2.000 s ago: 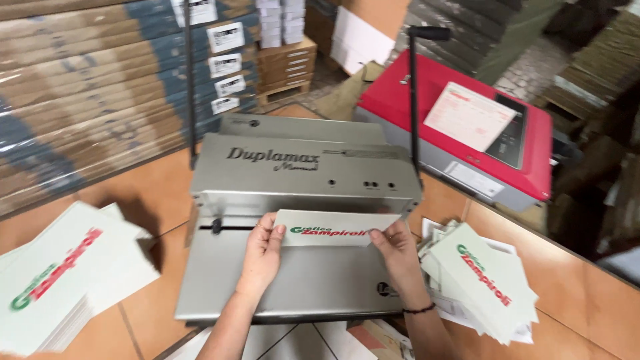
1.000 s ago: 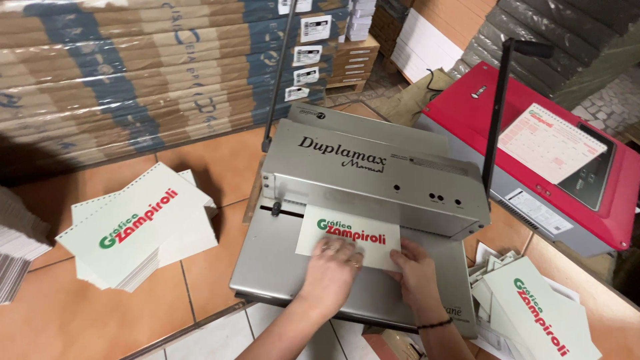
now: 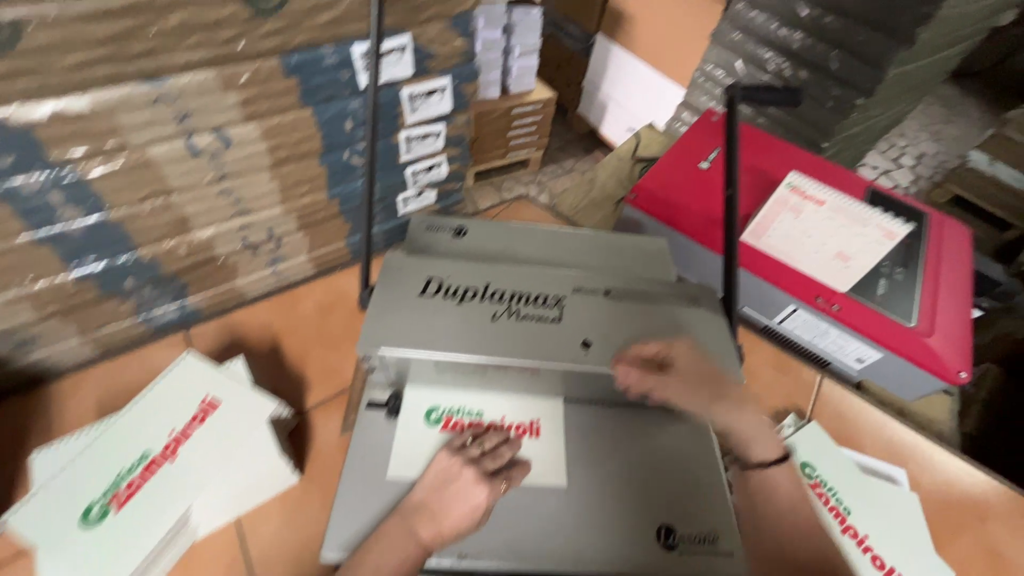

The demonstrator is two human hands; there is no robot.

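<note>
A grey Duplamax manual punching machine [image 3: 528,320] stands on an orange tiled surface. One printed white card [image 3: 408,456] lies flat on its bed, the far edge under the machine's head and the left edge beside a black knob [image 3: 392,403]. My left hand [image 3: 472,476] rests on the card's near part, fingers bent over the print; whether it grips anything does not show. My right hand [image 3: 664,372], blurred, is raised over the right front of the machine's head, away from the card, below the black lever handle [image 3: 768,95]. Its fingers are curled, and nothing is seen in them.
Piled printed cards [image 3: 232,472] lie left of the machine, more cards [image 3: 880,512] at the right. Behind on the right is a red and grey machine [image 3: 688,184] with a calendar sheet [image 3: 824,232] on top. Wrapped stacks [image 3: 224,160] rise at the back left, near a cardboard box [image 3: 512,128].
Two seconds ago both hands held the card above the bed; now it lies under the machine's head. My right hand has let go of the card and moved up and right, while my left stays on it.
</note>
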